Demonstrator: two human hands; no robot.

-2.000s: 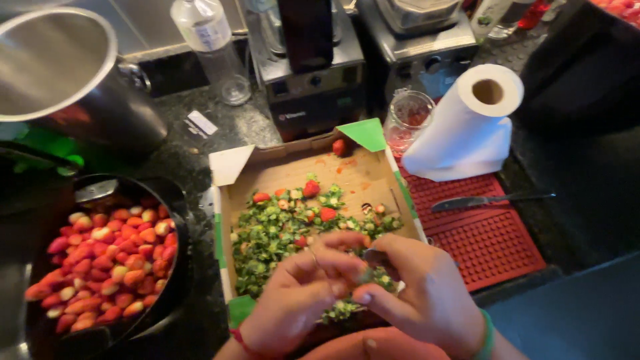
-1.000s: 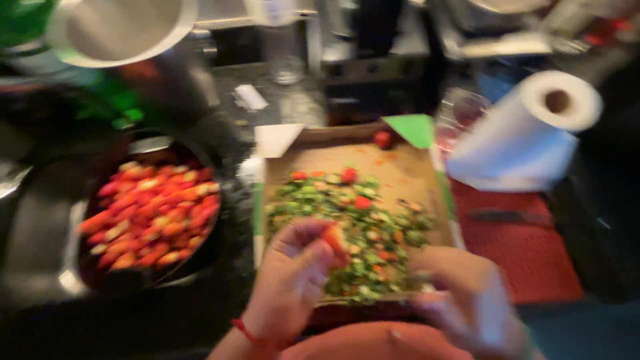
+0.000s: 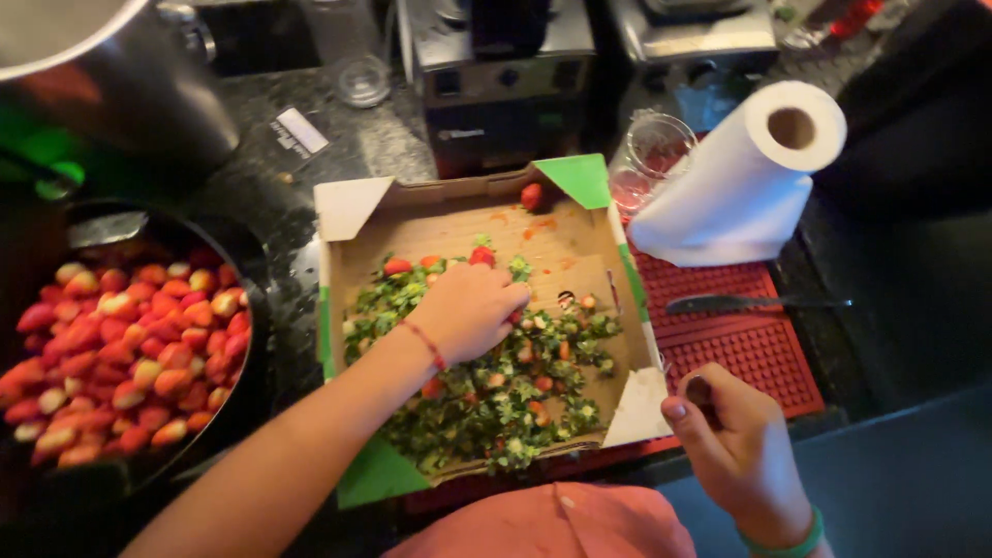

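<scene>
My left hand (image 3: pixel 474 310) reaches down into a cardboard box (image 3: pixel 465 205), its fingertips among strawberry tops (image 3: pixel 496 387); red shows beneath them, but what they touch is partly hidden. A whole strawberry (image 3: pixel 482 256) lies just beyond the knuckles, and another strawberry (image 3: pixel 532 197) sits by the box's far edge. Outside the near right corner, my right hand (image 3: pixel 728 438) is curled with thumb and forefinger around a small metal tool (image 3: pixel 699 387), mostly hidden by the fingers. At the left, a dark pan (image 3: pixel 260 310) holds many hulled strawberries (image 3: pixel 147 349).
A paper towel roll (image 3: pixel 736 178) stands right of the box, beside a clear glass jar (image 3: pixel 659 147). Below it a knife (image 3: pixel 721 304) lies on a red silicone mat (image 3: pixel 721 341). A large steel pot (image 3: pixel 147 93) is at the back left, with a blender base (image 3: pixel 504 93) behind the box.
My left hand, which held a strawberry piece above the box one second ago, is now down among the tops. My right hand has moved away from it to the box's right side.
</scene>
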